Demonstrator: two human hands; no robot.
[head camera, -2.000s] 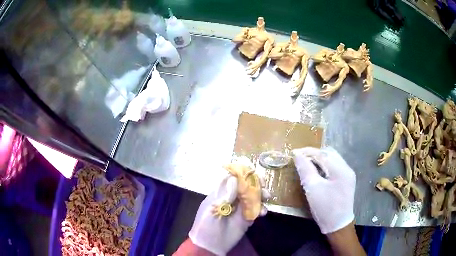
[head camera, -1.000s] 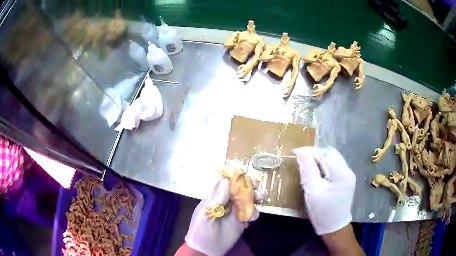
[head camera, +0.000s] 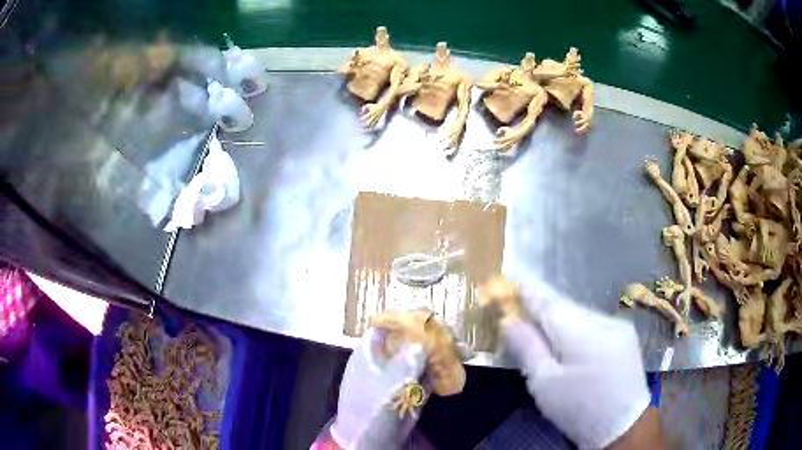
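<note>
My left hand (head camera: 374, 400), white-gloved, is closed around a tan torso (head camera: 437, 356) above the table's near edge. A small tan hand and a round end (head camera: 409, 397) show beside its fingers. My right hand (head camera: 585, 365), gloved and blurred, holds a tan arm piece (head camera: 501, 297) to the right of the torso, apart from it; most of the piece is hidden by the glove. A thin pale applicator (head camera: 444, 259) lies across the clear oval dish (head camera: 418, 271) on the brown cardboard pad (head camera: 428, 224).
Several tan torsos (head camera: 435, 92) stand in a row along the far edge by the green belt (head camera: 528, 26). A pile of torsos and arms (head camera: 747, 233) lies right. Squeeze bottles (head camera: 230, 107) and a crumpled white cloth (head camera: 207, 186) are left. A blue bin of limbs (head camera: 163, 387) is below left.
The applicator has left my right hand and rests on the dish. That hand now holds a tan arm piece nearer the torso. The view has shifted right, so the table things appear further left.
</note>
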